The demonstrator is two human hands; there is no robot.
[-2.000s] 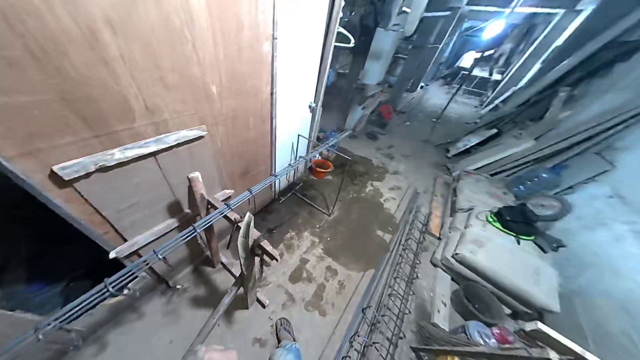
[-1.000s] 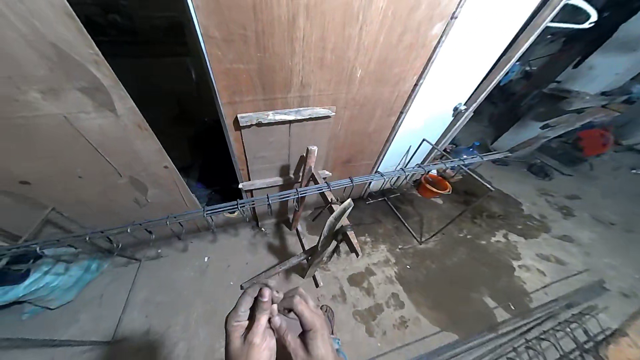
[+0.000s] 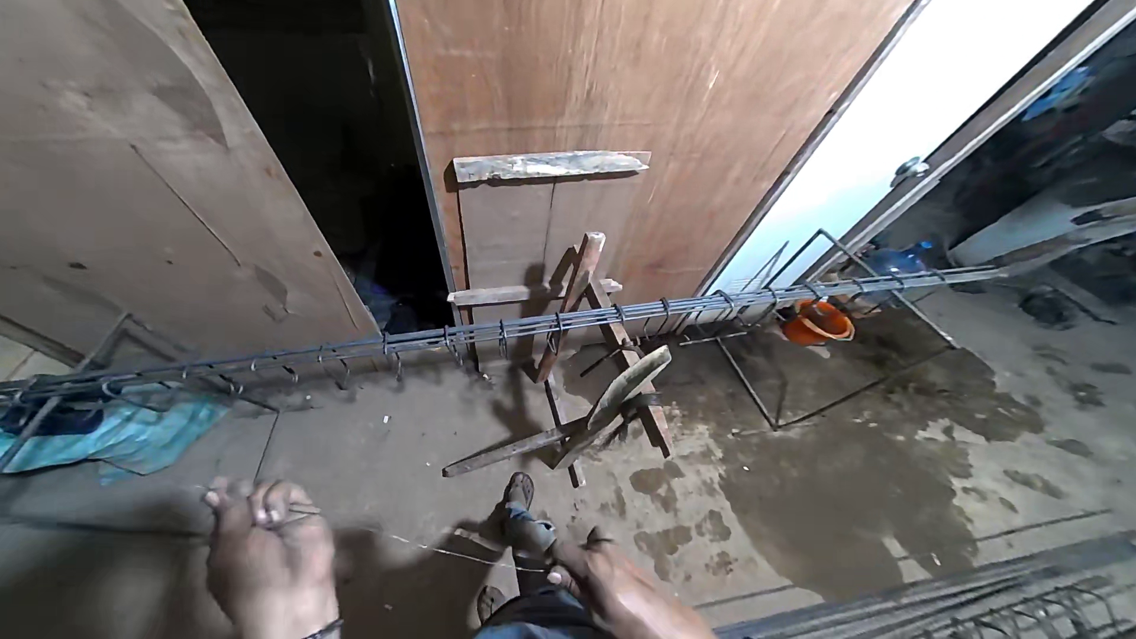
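Note:
My left hand (image 3: 271, 550), at the lower left, has its fingers closed on a thin wire, with a short piece showing across the fingers. My right hand (image 3: 612, 577), above my legs at the lower middle, grips the far end of a thin pale wire (image 3: 444, 550) that spans the gap between the hands. Beyond both hands, a long bundle of steel reinforcing bars (image 3: 524, 330) with bent stirrups hanging from it runs across the view. The bundle rests on a wooden trestle (image 3: 581, 302) near the middle. Neither hand touches the bars.
An orange bucket (image 3: 817, 323) stands by a metal rod frame (image 3: 754, 390) on wet floor at the right. More rebar with stirrups (image 3: 1021, 612) lies at the lower right. A blue-green plastic sheet (image 3: 160, 430) is at the left. Plywood panels (image 3: 666, 98) and a white door (image 3: 870, 151) stand behind.
My hands, together one second ago, are now apart with the wire between them. The view swung left from two seconds ago.

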